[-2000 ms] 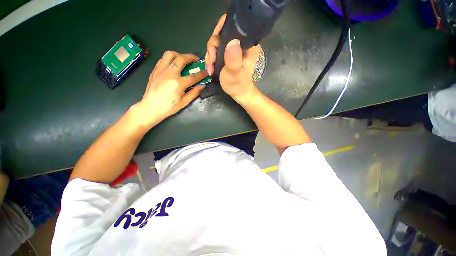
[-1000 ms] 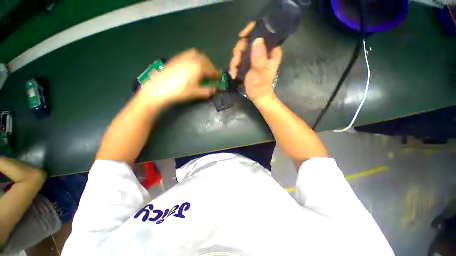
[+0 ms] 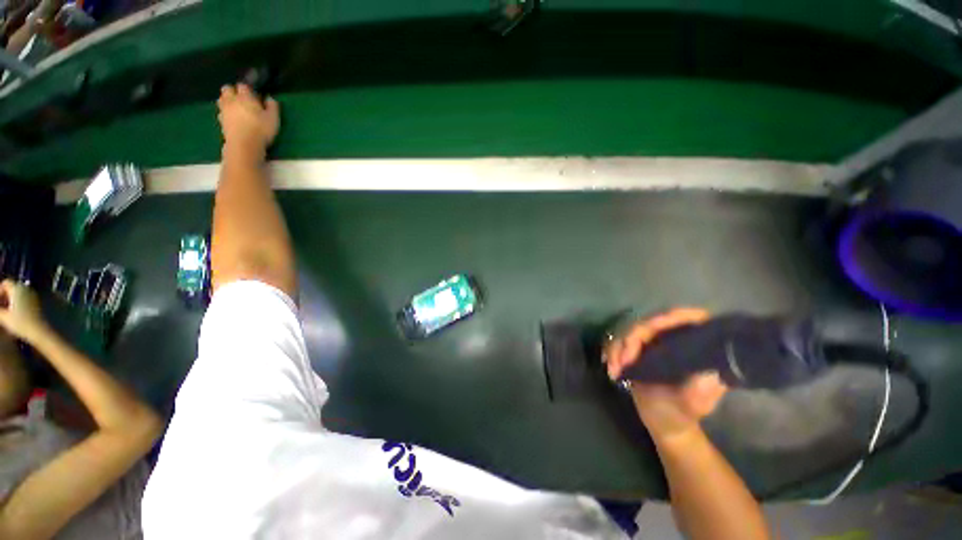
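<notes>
My right hand (image 3: 667, 364) is closed around the electric screwdriver (image 3: 754, 351), a thick black cylinder lying nearly level, its cord end to the right. My left hand (image 3: 249, 118) is stretched far out over the green conveyor belt, fingers at a small dark object (image 3: 256, 77); whether it grips this is too unclear to tell. A unit with a green board and black edges (image 3: 442, 306) lies on the bench, touched by neither hand. A black pad (image 3: 566, 362) lies just left of my right hand. The screwdriver tip is hidden by my fingers.
The white-edged belt (image 3: 549, 173) runs across the back. Another unit (image 3: 193, 264), a pale stack (image 3: 112, 191) and dark frames (image 3: 101, 287) lie left, near another person's arm (image 3: 79, 385). A purple-rimmed cylinder (image 3: 909, 264), cord and white cable are right.
My left hand has left the green board near the screwdriver and reached out over the belt. The screwdriver has tilted from upright-looking to nearly level. The view has shifted toward the belt.
</notes>
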